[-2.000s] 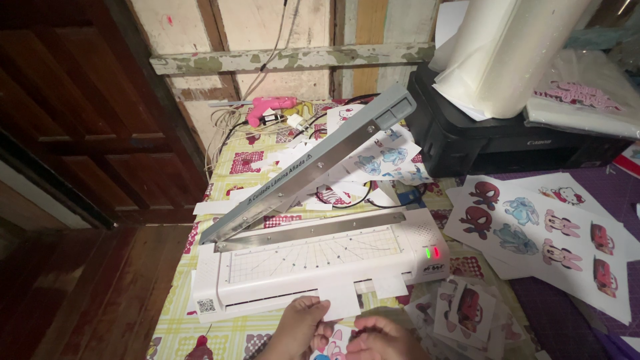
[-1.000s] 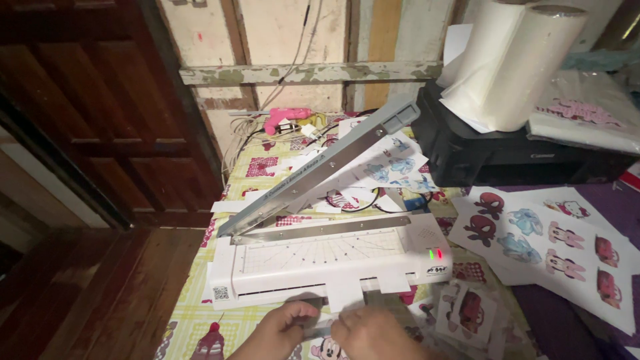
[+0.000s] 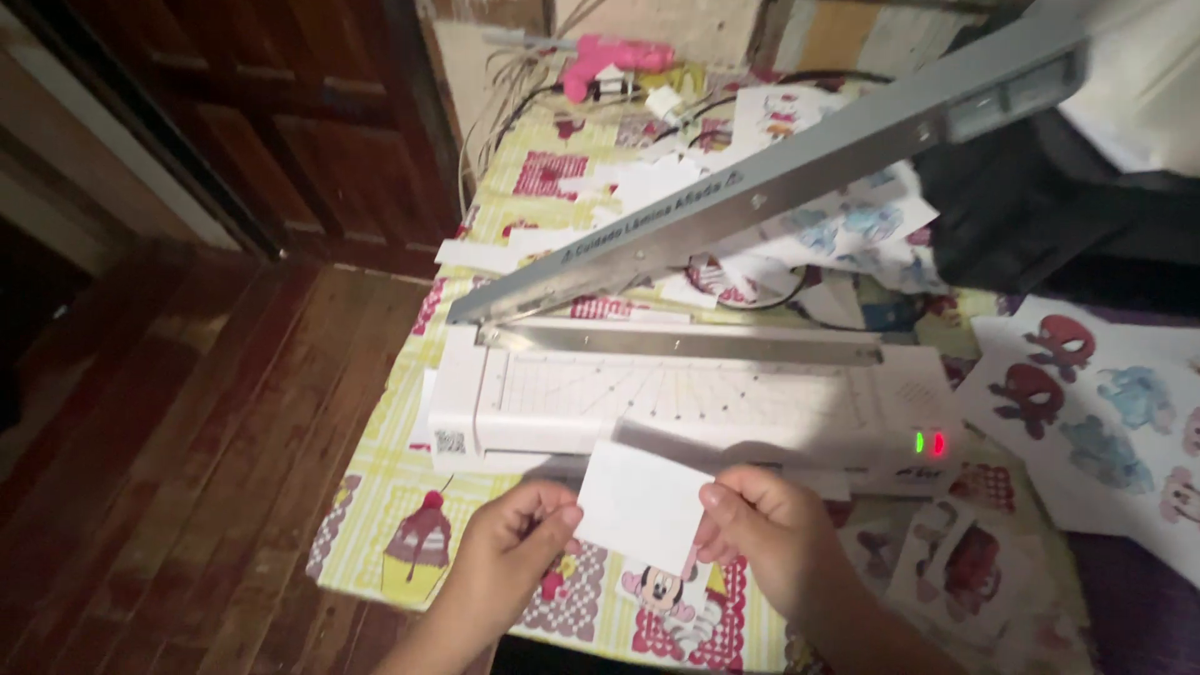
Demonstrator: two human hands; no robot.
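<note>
Between both hands a small blank white paper card (image 3: pixel 642 506) is held up, tilted, in front of a white laminator with a built-in paper trimmer (image 3: pixel 694 445). My left hand (image 3: pixel 525 534) pinches its left edge; my right hand (image 3: pixel 764 525) grips its right edge. The trimmer's grey blade arm (image 3: pixel 778 169) stands raised, hinged at the machine's left end. A green and a red light glow on the machine's right side. Below the card, a cartoon mouse cutout (image 3: pixel 661 591) lies on the patterned tablecloth (image 3: pixel 375 525), partly hidden.
Printed cartoon sheets (image 3: pixel 1106 422) lie at the right, with small cutouts (image 3: pixel 966 562) nearer me. Behind the machine are paper scraps (image 3: pixel 656 183), more printed sheets, cables and a pink glue gun (image 3: pixel 614 61). A black printer (image 3: pixel 1031 206) stands at the back right.
Both hands have come up from the table's near edge with a white card between them. The card shows a blank face now. The view has moved closer to the machine.
</note>
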